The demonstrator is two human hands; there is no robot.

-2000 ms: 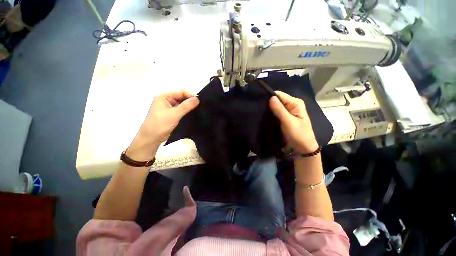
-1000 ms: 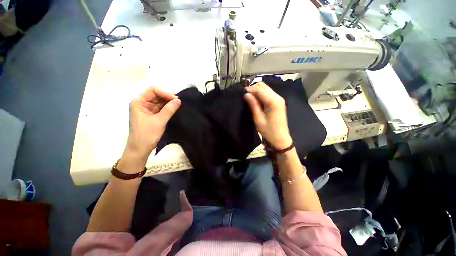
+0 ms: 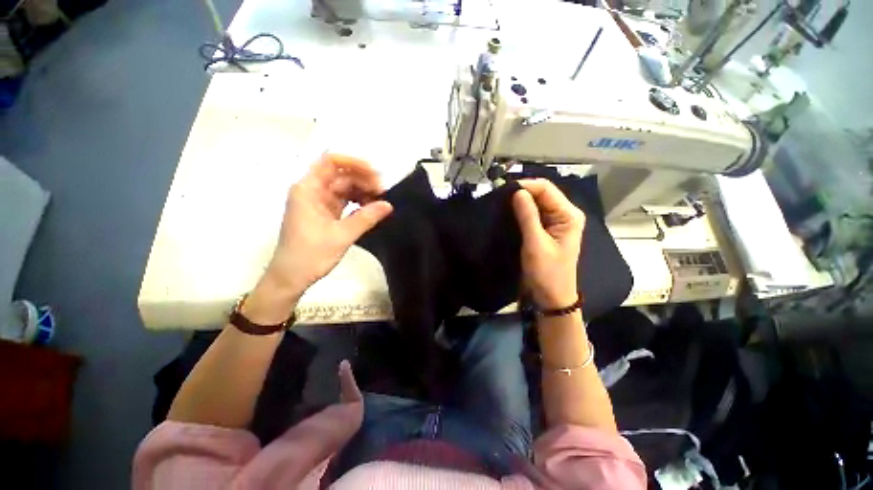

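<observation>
The black garment panel lies bunched in front of the needle and hangs over the table edge into my lap. My left hand is at its upper left corner, thumb and fingers close to the cloth; whether they grip it is unclear. My right hand pinches the panel's upper edge just right of the presser foot. The cloth edge is at the foot; whether it lies under it is hidden. A flat stack of black cut pieces lies right of my right hand, partly under the machine arm.
The cream sewing machine stands behind the cloth. A control panel is at the table's right front. A tied cord lies at the back left. Black cloth with white strips is heaped right of my lap. A red-brown cabinet stands at left.
The panel's upper edge was pulled back toward me, then moved up to the foot again. My left hand's fingers have spread somewhat. My right hand has shifted right. The camera view has shifted.
</observation>
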